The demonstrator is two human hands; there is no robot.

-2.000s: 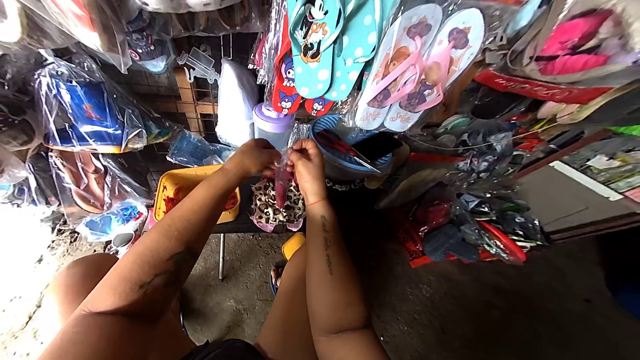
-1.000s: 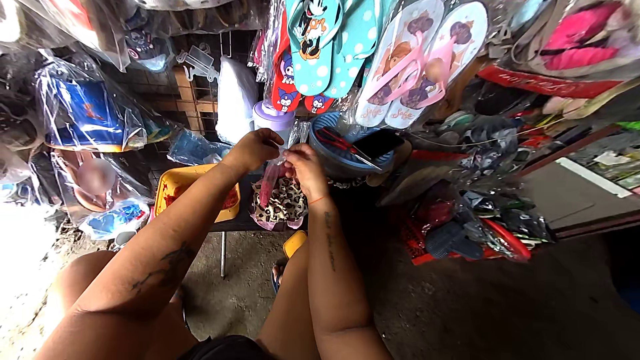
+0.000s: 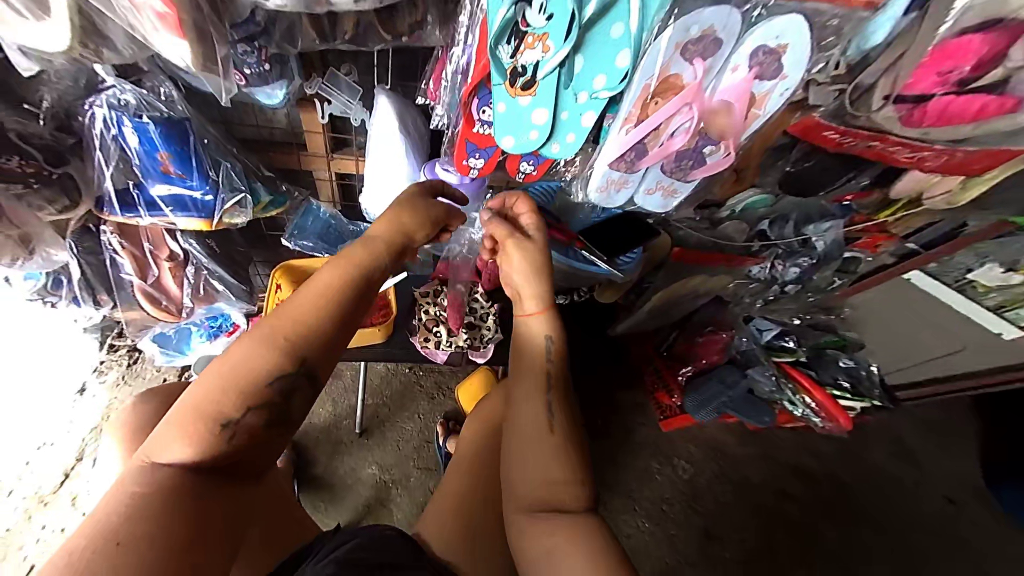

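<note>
Between my hands hangs a narrow clear plastic bag (image 3: 458,280) with dark red contents at its lower end. My left hand (image 3: 424,214) is at the left of the bag's upper part, fingers curled. My right hand (image 3: 516,244) pinches the bag's top from the right with thumb and fingers. Below the bag lies a leopard-print cloth or pouch (image 3: 436,320) with pink edging, on a small dark table (image 3: 384,350). A yellow plastic tub (image 3: 292,276) with red contents stands left of it, partly behind my left forearm. Dark red filled bags lie behind the cloth.
Bagged flip-flops (image 3: 524,104) hang just above my hands. Behind my hands stands a lidded purple container (image 3: 460,188). A blue basket (image 3: 588,268) holding scissors-like tools and a dark object is to the right. A low red rack (image 3: 680,420) carries bagged footwear.
My hands have moved slightly apart at the top of the plastic bag since two seconds ago. The bag hangs over the leopard-print cloth throughout.
</note>
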